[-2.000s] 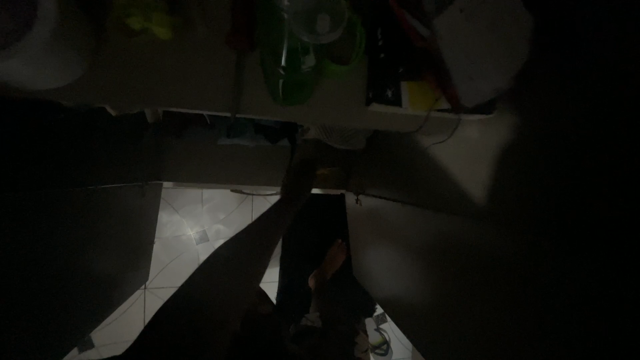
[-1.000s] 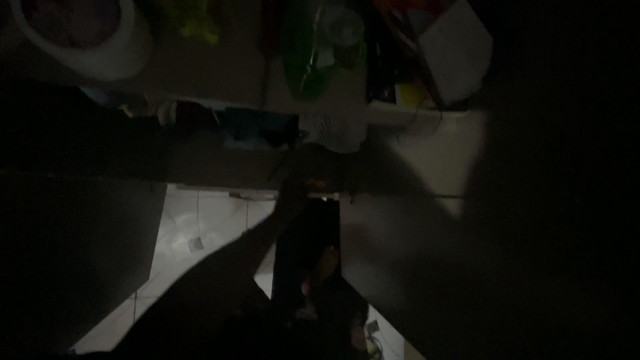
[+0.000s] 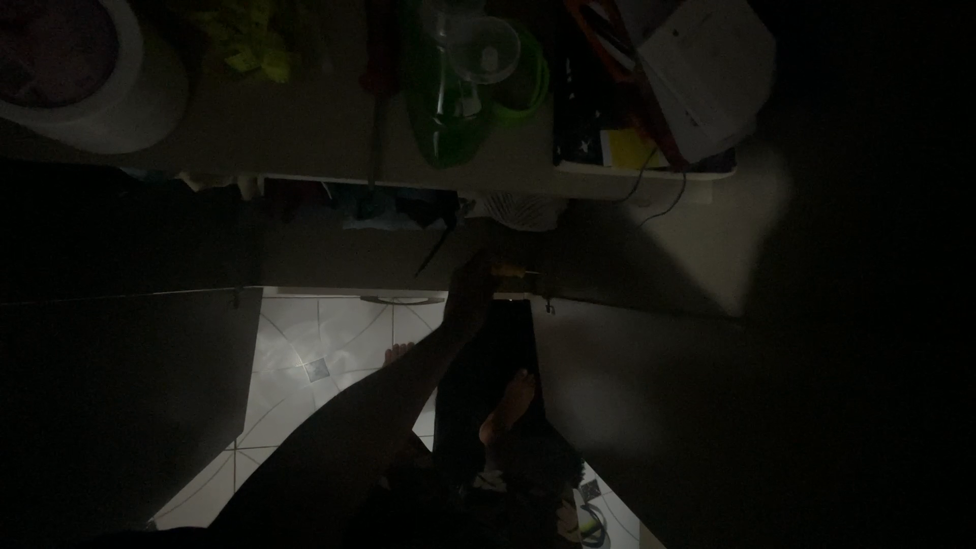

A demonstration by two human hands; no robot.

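The view is very dark. My left hand (image 3: 476,278) reaches up from the lower left, to the front edge of a shelf or cabinet. It is closed on a small tool with an orange handle (image 3: 507,271), seemingly a screwdriver, whose thin metal shaft points right. Just right of the shaft tip sits a small metal fitting (image 3: 549,306) at the panel's edge. A dim skin-toned shape low at the right may be part of my right hand (image 3: 566,520); its fingers cannot be made out.
Above lie a white tub (image 3: 156,91), a green plastic bottle (image 3: 446,130), a green ring-shaped item (image 3: 537,84) and a box with a white piece (image 3: 709,84). Cloths (image 3: 518,210) show under the ledge. Dark panels flank both sides. Bare feet (image 3: 509,408) and a sandal (image 3: 593,526) are below.
My left hand stays near the cabinet edge, and the orange handle now shows more plainly in it. The view has shifted slightly.
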